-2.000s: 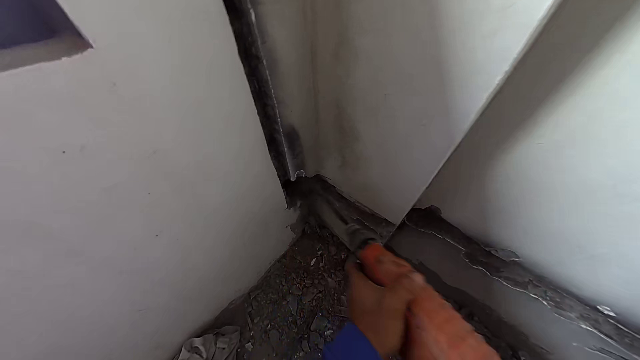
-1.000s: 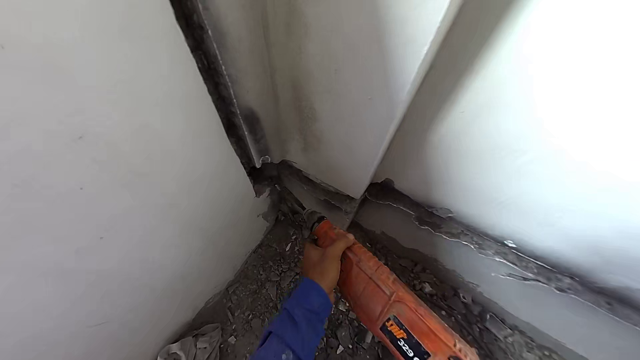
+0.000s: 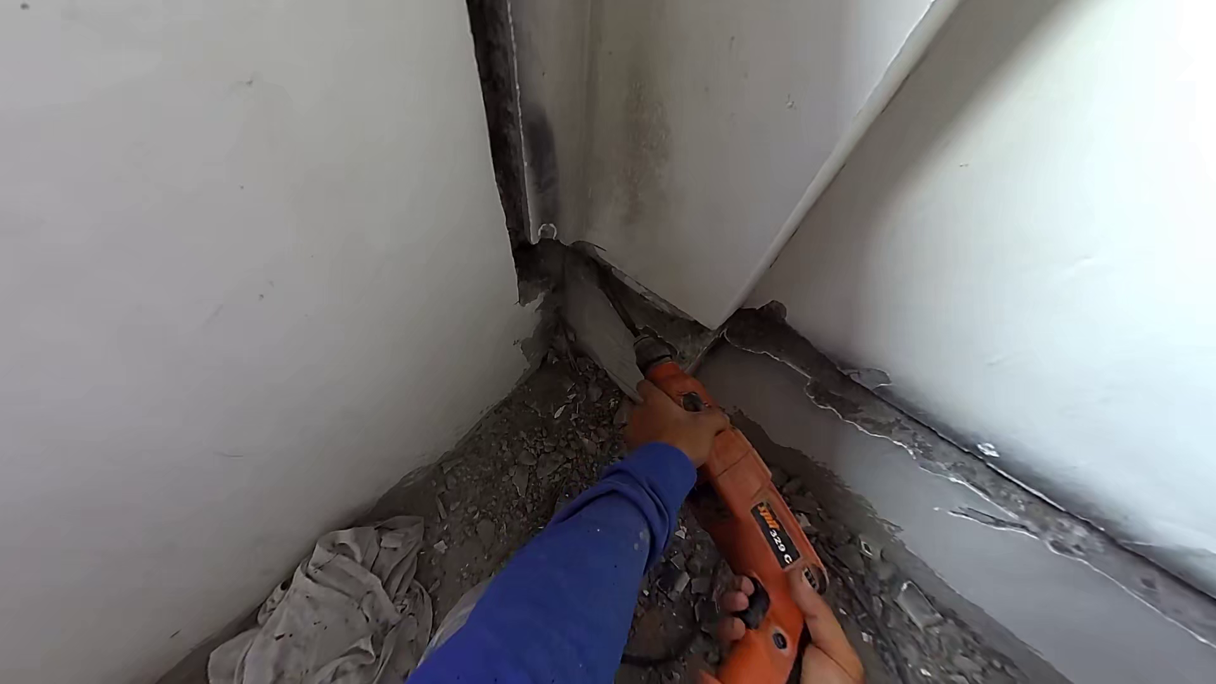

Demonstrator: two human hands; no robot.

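An orange rotary hammer [image 3: 736,484] with a dark chuck points up into the wall corner. My left hand [image 3: 673,423], in a blue sleeve, is closed around its front part just behind the chuck. Around the rear handle, at the bottom of the view, is my right hand [image 3: 822,632], with fingers beside the black trigger. A thin dark chisel bit [image 3: 617,306] runs from the chuck toward the base of the corner; its tip cannot be made out. A chased groove [image 3: 855,399] runs along the lower right wall, and a dark vertical slot [image 3: 499,123] rises from the corner.
Broken masonry rubble [image 3: 532,465] covers the floor around the tool. A crumpled grey cloth [image 3: 332,608] lies at the lower left against the white wall [image 3: 237,285]. The edge of a projecting wall [image 3: 826,180] comes down close to the chuck. A dark cable lies near the handle.
The rotary hammer's rear handle and my right hand have come into view at the bottom. My left hand stays on the tool's front. The view has shifted somewhat.
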